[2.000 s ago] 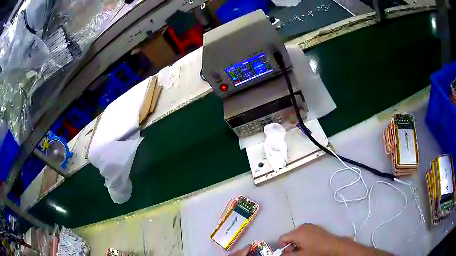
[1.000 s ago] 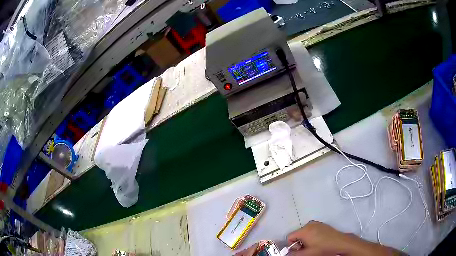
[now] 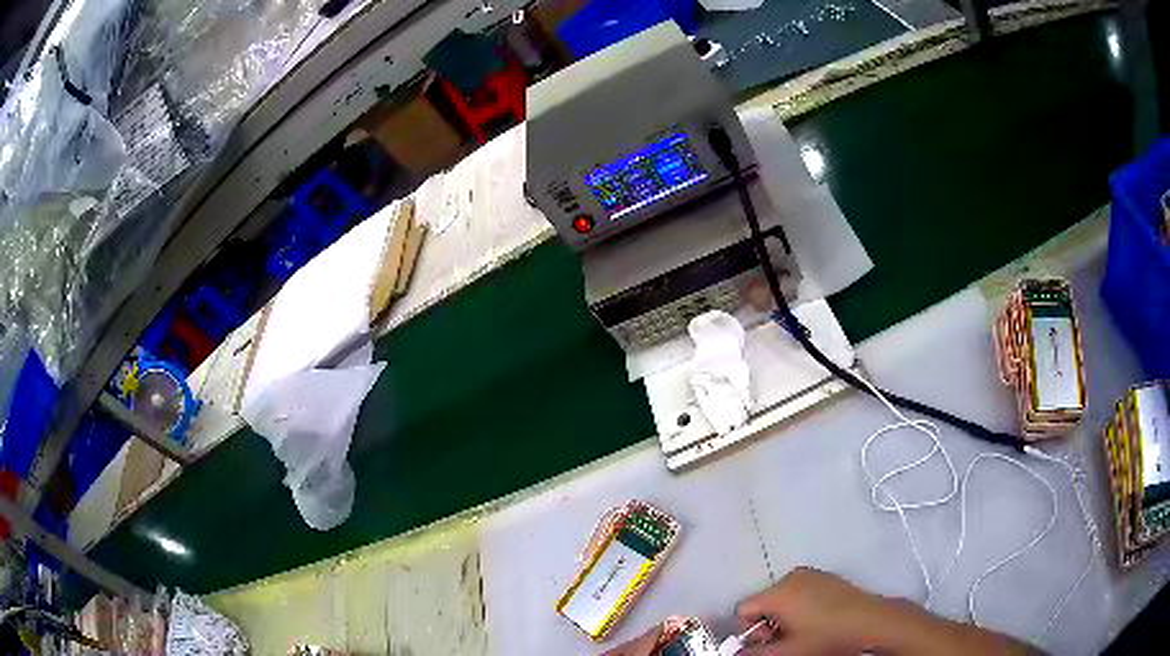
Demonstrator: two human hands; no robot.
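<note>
My right hand (image 3: pixel 834 618) is at the bottom edge, its fingertips closed on a white USB plug (image 3: pixel 748 636) at the end of a power bank unit (image 3: pixel 686 636). The unit is mostly cut off by the picture's bottom edge. Only a small part of my left hand (image 3: pixel 631 648) shows, at the unit's left side, its fingers mostly out of the picture. The white test cable (image 3: pixel 926 497) lies in loops on the mat and joins the black test lead (image 3: pixel 898 400) from the battery tester (image 3: pixel 642 147), whose blue screen is lit.
A stack of units (image 3: pixel 620 570) lies left of centre on the white mat (image 3: pixel 796 513). Two more stacks (image 3: pixel 1052 359) stand at the right, beside a blue bin (image 3: pixel 1139 256). A crumpled white cloth (image 3: pixel 721 372) lies on the fixture plate (image 3: pixel 821 372). The green conveyor (image 3: pixel 500 397) runs behind.
Over two seconds the view has shifted slightly, moving the bench things a little right in the picture. The right hand stays at the unit with the plug.
</note>
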